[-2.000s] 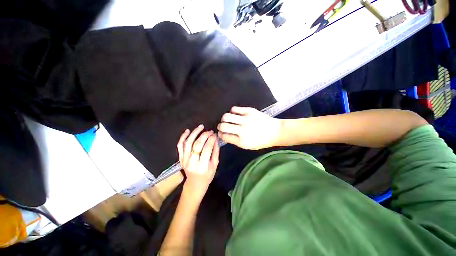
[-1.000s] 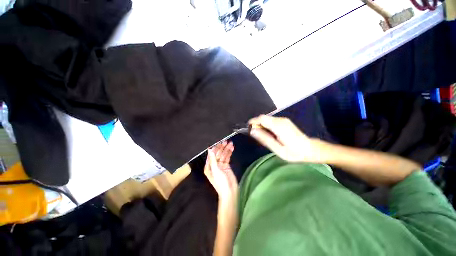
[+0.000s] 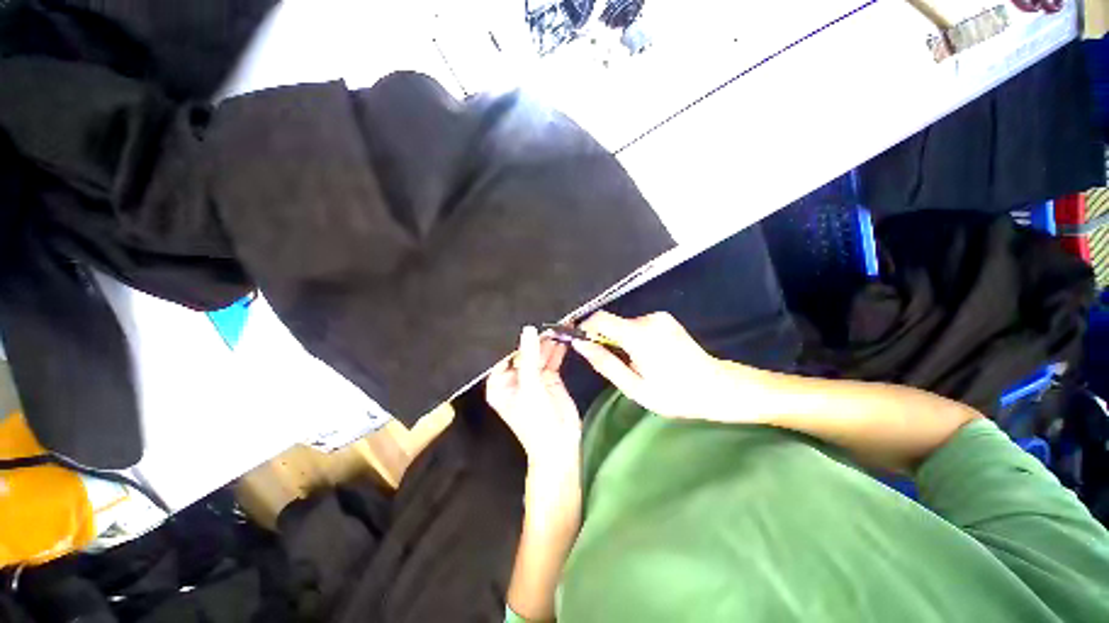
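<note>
The dark garment [image 3: 450, 231] lies spread over the white table, and its edge runs along the table's front edge. My left hand [image 3: 532, 387] holds that edge between thumb and fingers. My right hand [image 3: 645, 363] is shut on the thread snips [image 3: 569, 334], small and dark-tipped with some yellow. The tips of the snips are at the garment edge, beside my left fingertips. The palm side of my right hand is hidden.
A tan-handled brush-like tool [image 3: 968, 33] and dark red scissor loops [image 3: 1037, 5] lie at the far right table end. An orange-yellow item [image 3: 43, 505] is at the left. Blue crates [image 3: 866, 231] and dark cloth [image 3: 973, 286] are right of the table.
The snips have left their place on the table and are in my right hand, now brought to the garment edge. My left hand has turned over and closed on the edge.
</note>
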